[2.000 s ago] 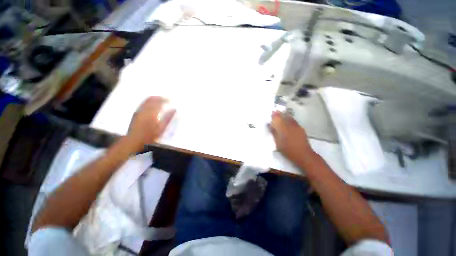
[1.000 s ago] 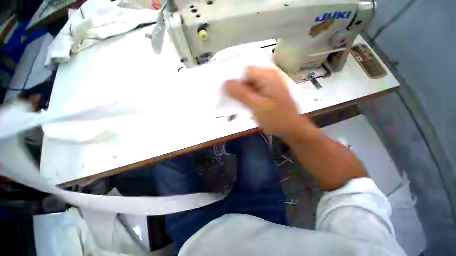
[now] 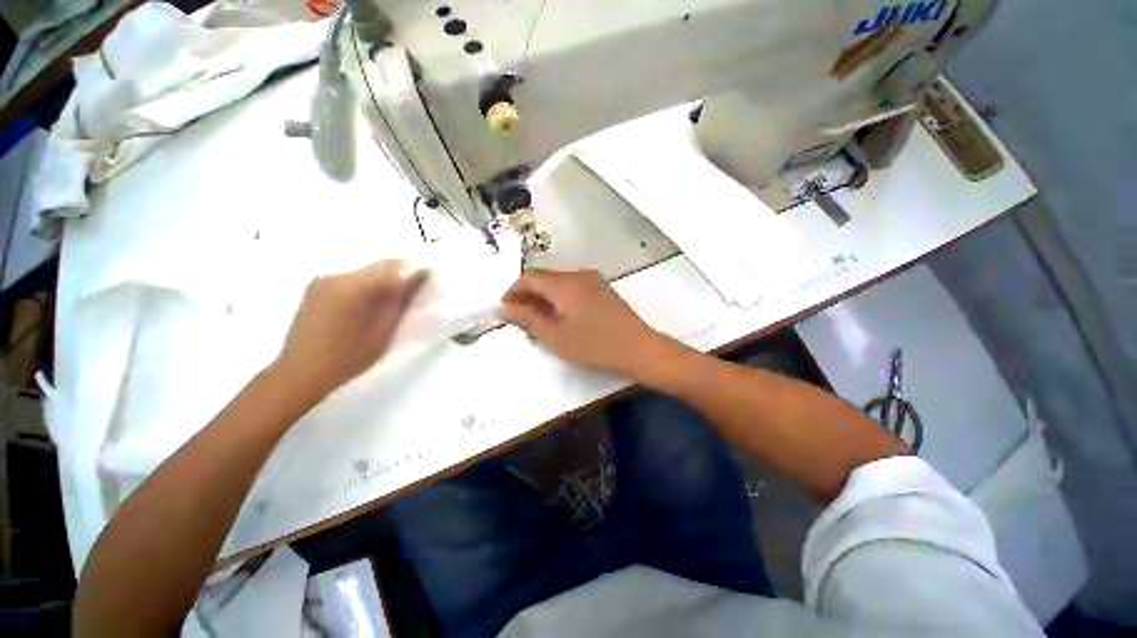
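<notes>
A white cloth piece lies on the machine table just in front of the presser foot. My left hand holds its left part, with the fingertips on the cloth. My right hand pinches its right edge close to the presser foot. More white cloth spreads over the table left of my left hand and hangs over the edge. The cream-white sewing machine stands behind my hands. White on white, the outline of the held piece is hard to tell.
White cut strips lie on the machine bed at the right. Crumpled white garments lie at the table's far left. Scissors rest on the right side stand. A metal fitting sits on the tabletop at the right.
My left hand, blurred at the far left with a long strip a second ago, is now on the table near the needle. My right hand has lowered and moved left to the presser foot.
</notes>
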